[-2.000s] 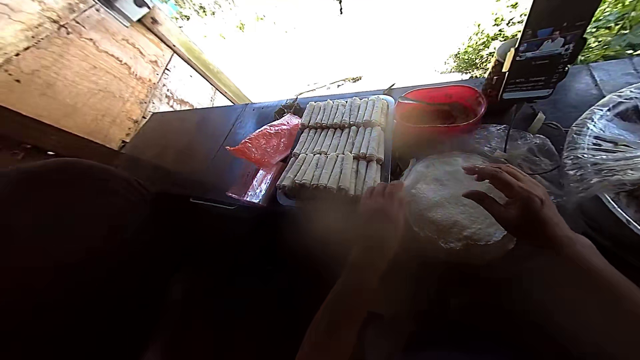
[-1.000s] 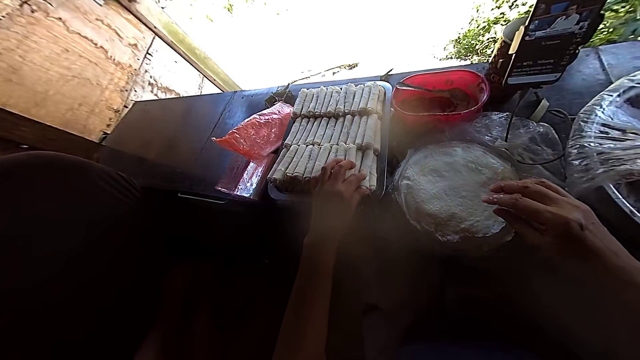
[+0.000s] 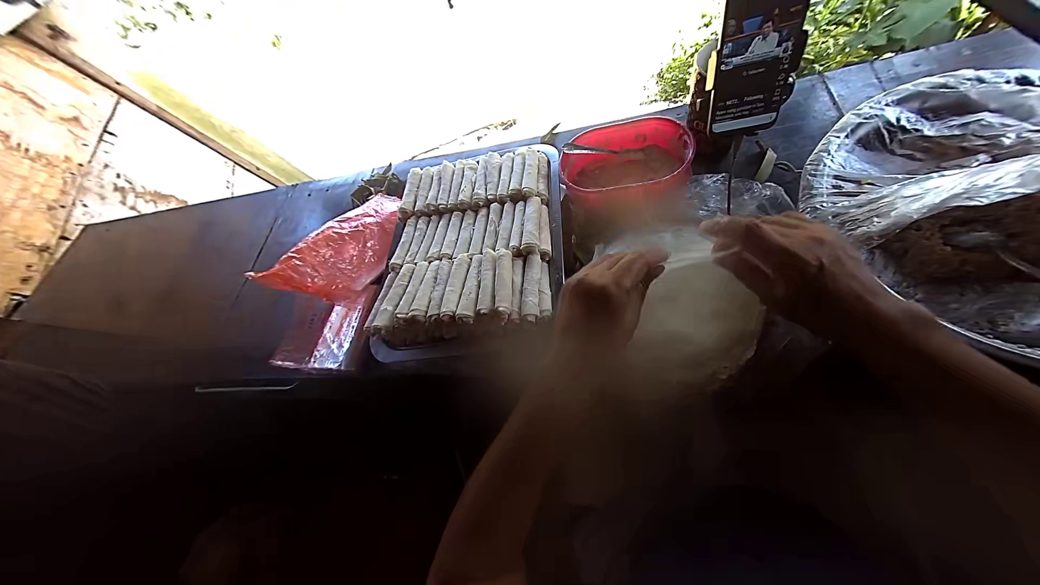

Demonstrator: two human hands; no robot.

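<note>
Round, pale wrapper sheets [image 3: 691,317] lie in a stack at centre right, partly blurred. My left hand [image 3: 613,296] is at the stack's left edge, its fingers bent together at a thin sheet. My right hand [image 3: 772,260] is at the upper right edge, fingertips on the same translucent sheet, which seems lifted along its far edge. Left of my hands, a metal tray [image 3: 556,244] bears several rows of thin, pale rolls [image 3: 467,284], stacked in layers. Beyond the stack stands a red plastic container [image 3: 626,191] with a spoon in it.
A pinkish-red plastic bag [image 3: 341,248] lies left of the tray, above a clear plastic packet [image 3: 321,337]. A phone [image 3: 756,69] stands upright behind. At right, crumpled clear plastic covers a large round tray of brown filling [image 3: 967,252]. Clear plastic [image 3: 739,195] lies behind the stack.
My left hand has moved right, from the front rolls on the tray to the wrapper stack. My right hand has moved to the stack's far edge, where a sheet is now held.
</note>
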